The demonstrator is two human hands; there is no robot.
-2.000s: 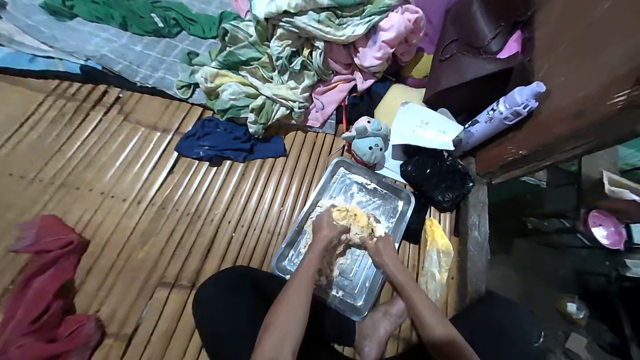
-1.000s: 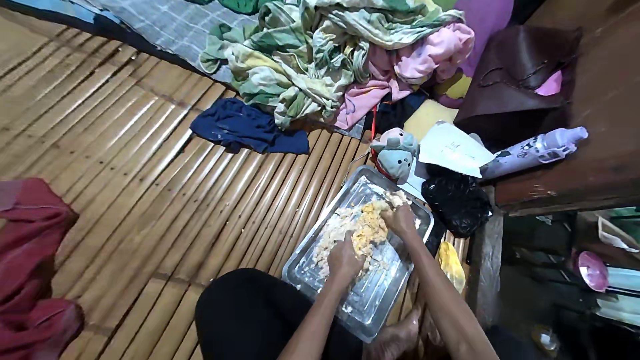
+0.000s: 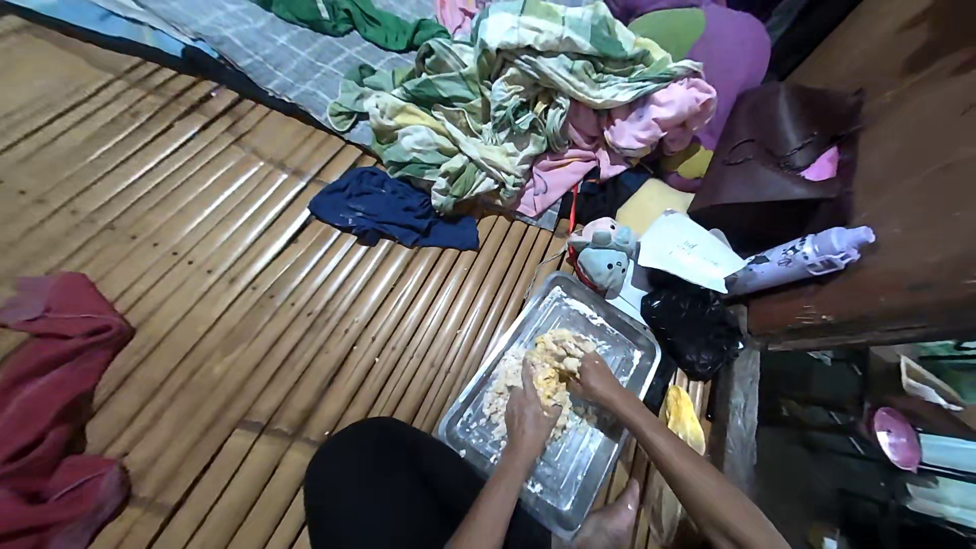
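Note:
A rectangular metal tray lies on the bamboo slat floor by my knee, with white flour smeared over its bottom. In it is a crumbly yellow and white dough. My left hand presses against the dough's near left side, fingers pointing up the tray. My right hand grips the dough's right side, its fingertips hidden in the lump. Both hands are close together over the middle of the tray.
Beyond the tray are a small plush toy, white paper, a black plastic bag and a lilac bottle. A yellow-stained plastic bag lies right. Dark blue cloth, red cloth and a crumpled blanket lie around.
My right hand has come from the tray's upper right down and inward to the dough. The dough, spread looser a second ago, is now gathered more between both hands.

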